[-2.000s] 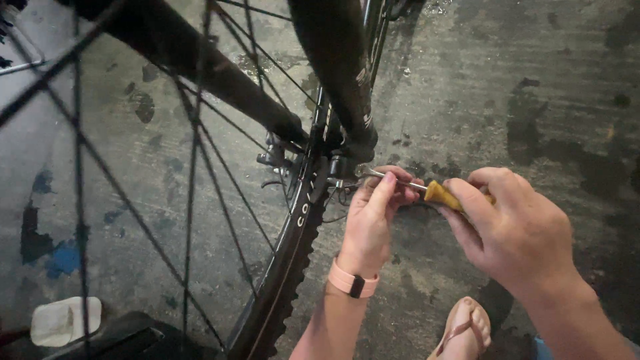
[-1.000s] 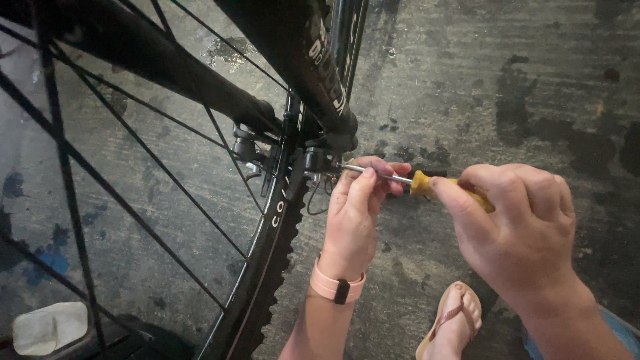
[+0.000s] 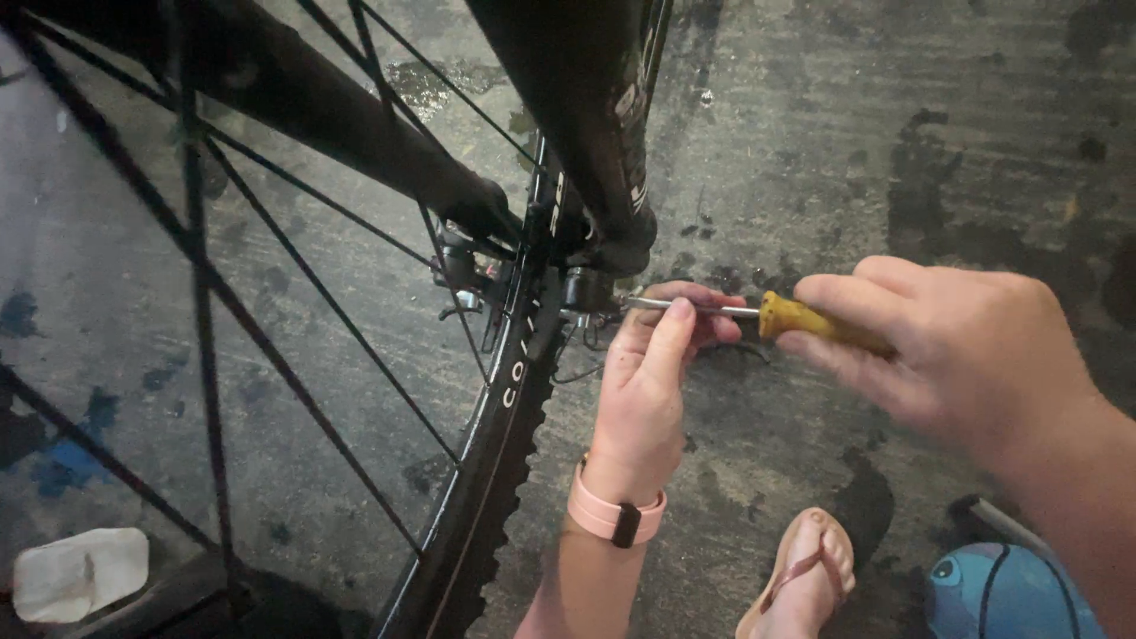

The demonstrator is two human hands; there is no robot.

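Observation:
My right hand [image 3: 950, 355] is closed around the yellow handle of a screwdriver [image 3: 812, 321]. Its metal shaft runs left between the thumb and fingers of my left hand [image 3: 652, 364], which steadies it. The shaft's tip lies at the brake arm [image 3: 587, 291] beside the bicycle rim; what exactly it touches is too small to tell. A second brake arm [image 3: 461, 266] sits on the rim's other side. Thin dark cable [image 3: 577, 377] loops below the near arm. The wheel [image 3: 506, 426] with its knobby tyre slants between two black fork legs [image 3: 577, 106].
Dark spokes [image 3: 266, 324] cross the left of the view. A whitish plastic container [image 3: 82, 575] is at the lower left. My sandalled foot [image 3: 803, 577] and a blue rounded item [image 3: 1003, 590] are at the lower right, over a stained concrete floor [image 3: 799, 160].
Both hands have stayed at the near brake arm with the screwdriver. The grip of my right hand on the handle has turned a little. The view has shifted slightly.

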